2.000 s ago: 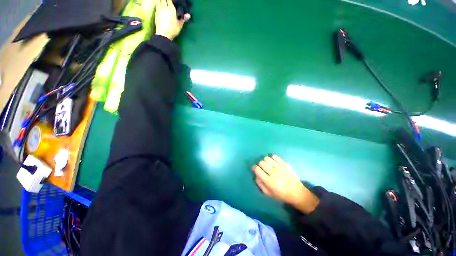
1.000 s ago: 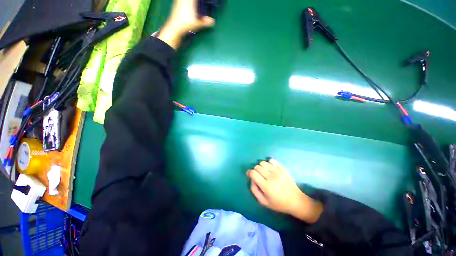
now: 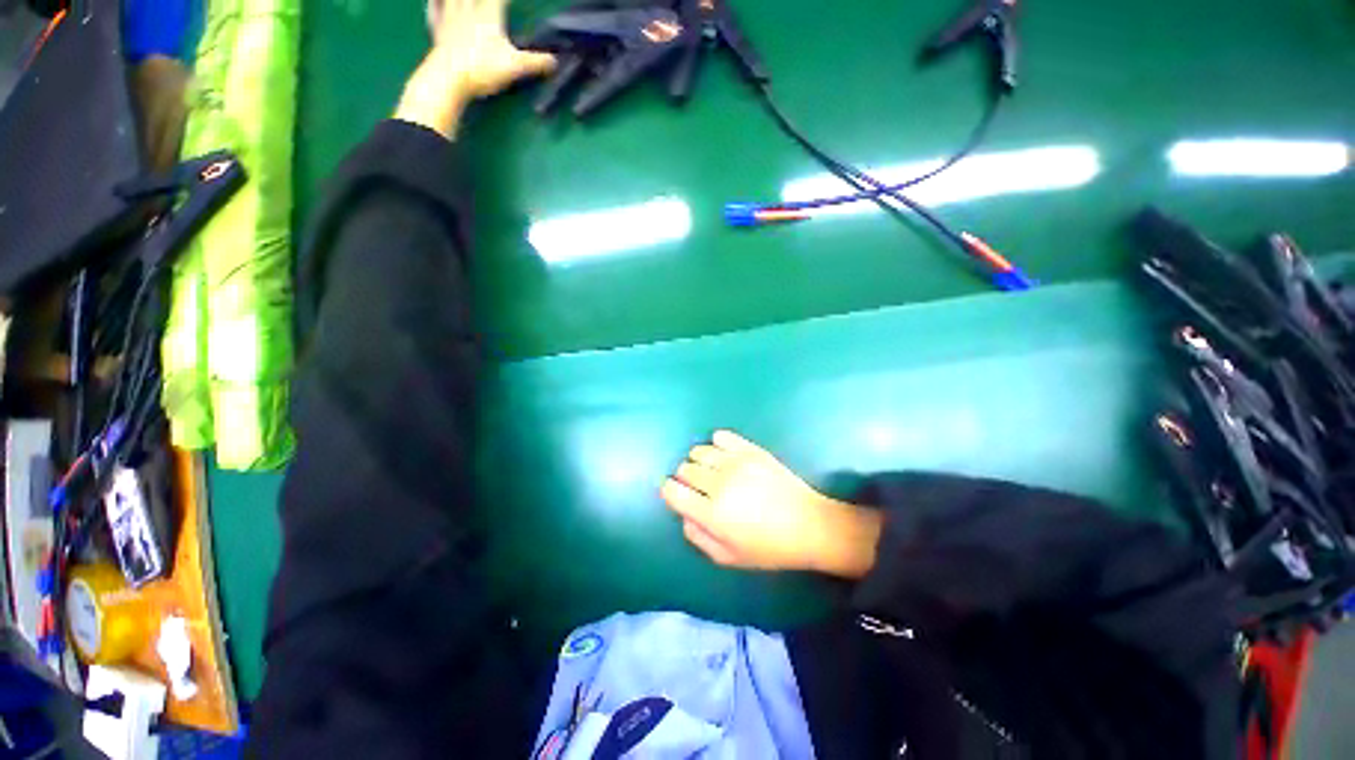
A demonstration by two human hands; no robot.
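Note:
Several black battery clamps (image 3: 632, 52) lie fanned out on the green mat at the top. My left hand (image 3: 473, 57) is beside them with thumb and fingers apart; its fingertips are partly cut off by the top edge. Another clamp (image 3: 981, 27) lies to the right. Black cable leads (image 3: 877, 190) cross on the mat and end in blue tips (image 3: 740, 215) with red parts. My right hand (image 3: 751, 505) rests on the lighter front mat, fingers curled, with nothing visible in it.
A large pile of clamp leads (image 3: 1263, 401) lies at the right, above a red bin (image 3: 1275, 690). At the left are a bright green packet (image 3: 238, 238), a cluttered wooden board (image 3: 201, 594), yellow tape roll (image 3: 101, 612) and white box (image 3: 125, 710).
The view has turned, showing more of the red bin. My left hand has moved the clamps right, beside the lying leads, and has opened from them. My right hand stays curled on the mat.

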